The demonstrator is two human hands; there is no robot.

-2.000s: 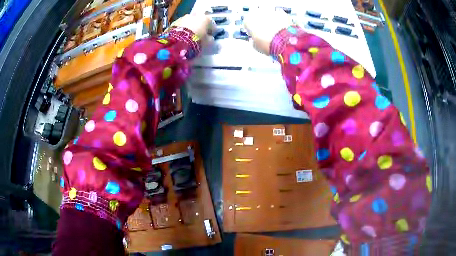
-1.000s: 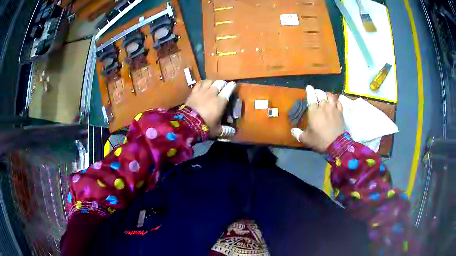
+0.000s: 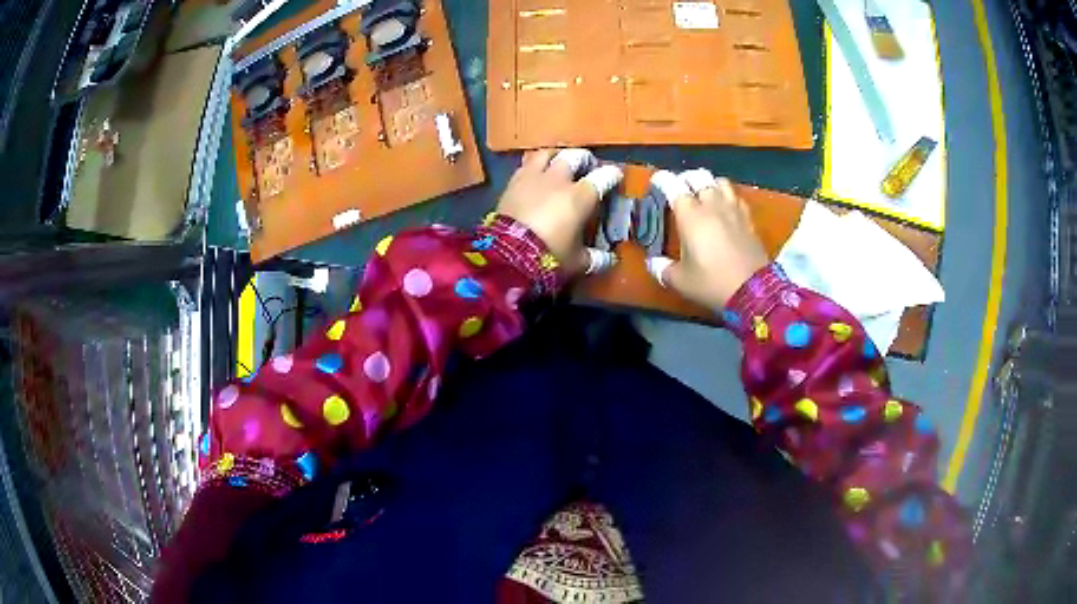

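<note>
My left hand (image 3: pixel 555 210), with white finger cots, holds a dark grey plastic housing (image 3: pixel 618 220) over the orange-brown work board (image 3: pixel 768 215). My right hand (image 3: pixel 709 236), also with finger cots, holds a second dark housing (image 3: pixel 648 221) close beside the first. The two housings face each other with little or no gap; whether they touch I cannot tell. The hands cover the outer sides of both housings.
The loading fixture (image 3: pixel 413 195) at the upper left holds several round-windowed housings. A slotted fixture plate (image 3: pixel 650 106) lies beyond the board. Crumpled white cloth (image 3: pixel 853 266) lies on the board's right end. A brush (image 3: pixel 883 38) and yellow-handled tool (image 3: pixel 908 169) lie on a white sheet.
My hands were over the white sheet at the far side, then came back to the work board with one housing each. Since then both hands have moved together, bringing the housings close.
</note>
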